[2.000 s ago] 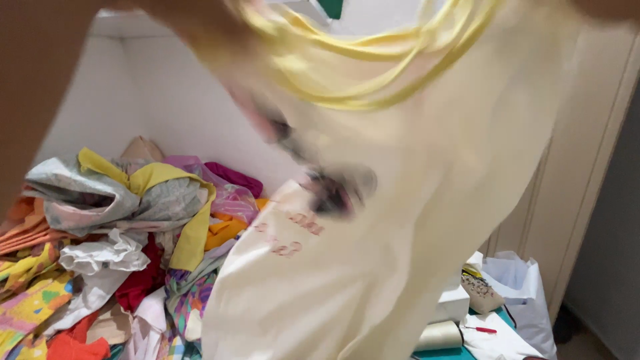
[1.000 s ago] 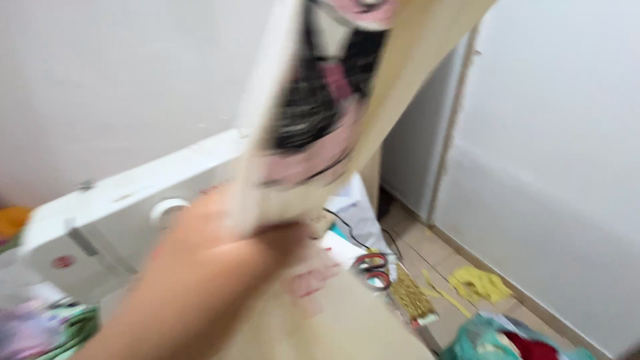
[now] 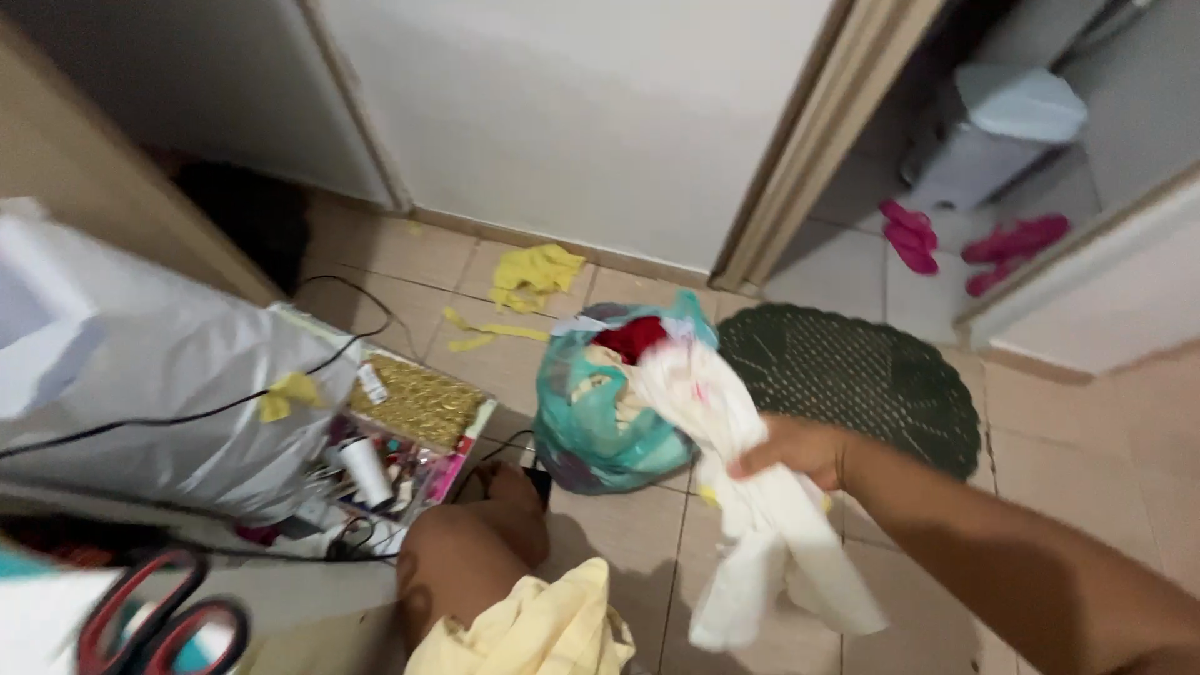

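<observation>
My right hand (image 3: 797, 450) grips a white cloth (image 3: 750, 487) with a small pink mark, its lower ends dangling over the tiled floor. The cloth's upper end overlaps the edge of a teal plastic bag (image 3: 609, 441) stuffed with fabric, among it a red piece (image 3: 633, 337) and a cream one. My left hand is outside the frame. Pale yellow fabric (image 3: 525, 628) lies over my leg at the bottom. A pair of scissors with red and black handles (image 3: 159, 619) lies at the lower left corner, somewhat blurred.
Yellow fabric scraps (image 3: 536, 277) lie on the floor near the wall. Right of the bag is a dark green openwork rug (image 3: 844, 375). An open box of sewing supplies (image 3: 478, 422) stands at left, with a black cable nearby. Pink slippers (image 3: 909, 236) and a lidded bin (image 3: 998, 131) are beyond the doorway.
The view has swung right and down to the floor. One second ago a hand held up printed cream fabric near the white sewing machine; now my right hand has white cloth at the teal bag.
</observation>
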